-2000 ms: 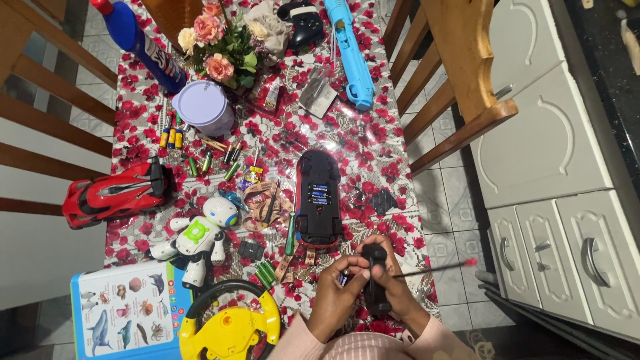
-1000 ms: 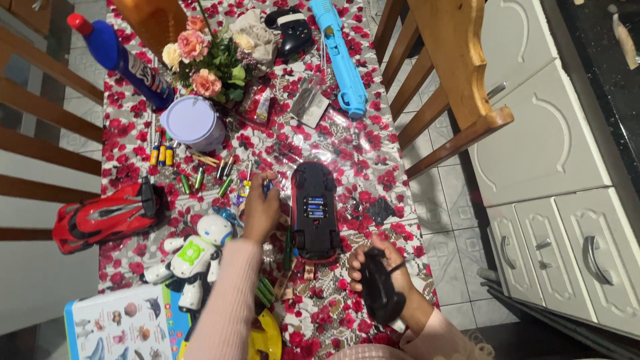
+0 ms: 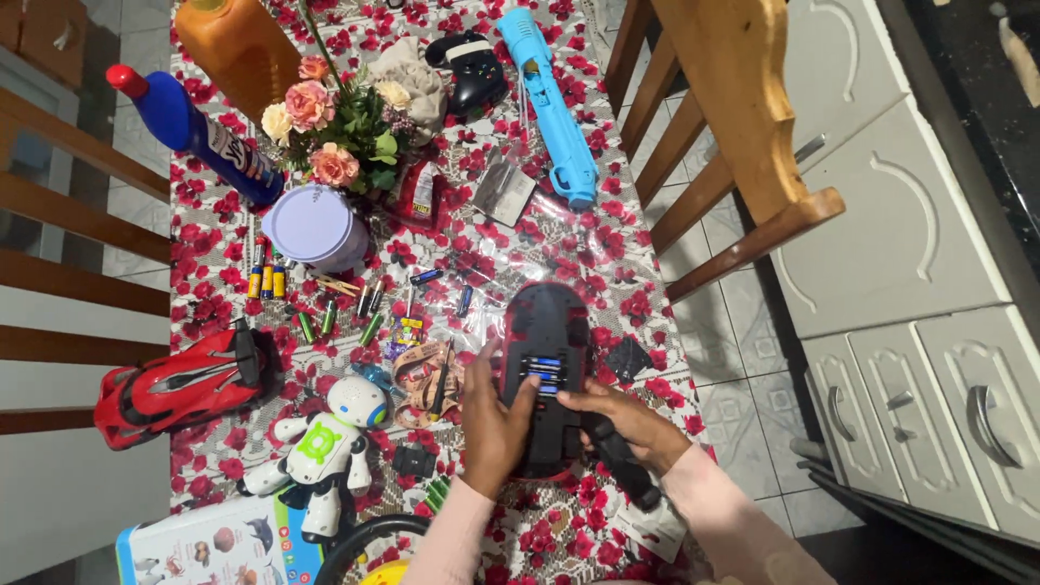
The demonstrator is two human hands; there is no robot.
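Observation:
A toy car [image 3: 552,325] lies upside down on the flowered tablecloth, its battery compartment uncovered with several blue batteries [image 3: 543,374] inside. My left hand [image 3: 497,418] grips the car's left side, thumb on the batteries. My right hand [image 3: 630,422] holds a black remote control [image 3: 621,463] and touches the compartment's right edge with a finger. Two loose blue batteries [image 3: 464,301] lie above the car. A screwdriver [image 3: 440,386] rests on a tape measure [image 3: 414,378] to the left. A black plastic cover [image 3: 414,461] lies near my left wrist.
A red toy car [image 3: 183,386], a toy robot [image 3: 325,451], a picture book [image 3: 215,544] and a yellow-black toy steering wheel [image 3: 382,569] lie left. Farther back stand a lidded tub [image 3: 317,227], a blue bottle [image 3: 203,138] and flowers [image 3: 325,122], with a blue toy gun [image 3: 552,114] at right.
My left hand has moved from left of the car onto its underside. My right hand has brought the remote beside the car. Two blue batteries now lie loose above it.

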